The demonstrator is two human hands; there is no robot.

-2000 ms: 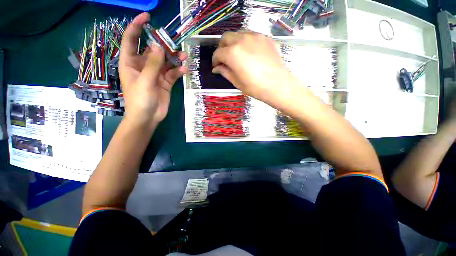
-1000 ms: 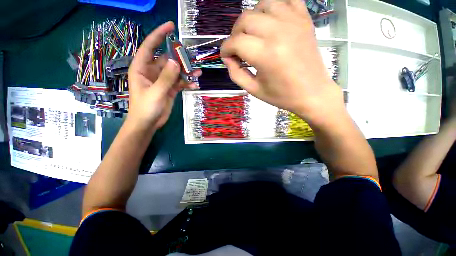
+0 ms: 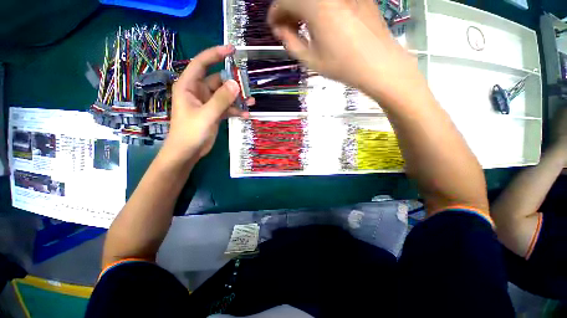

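Note:
My left hand (image 3: 202,105) holds a grey connector housing (image 3: 239,84) with an orange-red band around a pale centre, near the left edge of the sorting tray. Thin mixed-colour wires (image 3: 273,76) extend from the housing to the right, over the black wires (image 3: 273,101). My right hand (image 3: 329,37) is raised above the far middle of the tray, fingers bent. Its fingertips are blurred, and I cannot tell whether they pinch a wire. The dark red wires (image 3: 264,22) lie in the far left compartment beside it.
The white divided tray (image 3: 485,143) holds red wires (image 3: 276,144), yellow wires (image 3: 379,149) and a dark connector (image 3: 500,99). A connector pile (image 3: 133,93), instruction sheet (image 3: 65,164) and blue bin (image 3: 155,5) are at left. Another person's arm (image 3: 528,192) is at right.
My left hand has moved slightly right and nearer with the housing, its wires now pointing right over the tray. My right hand has moved up and away from the black wires' compartment.

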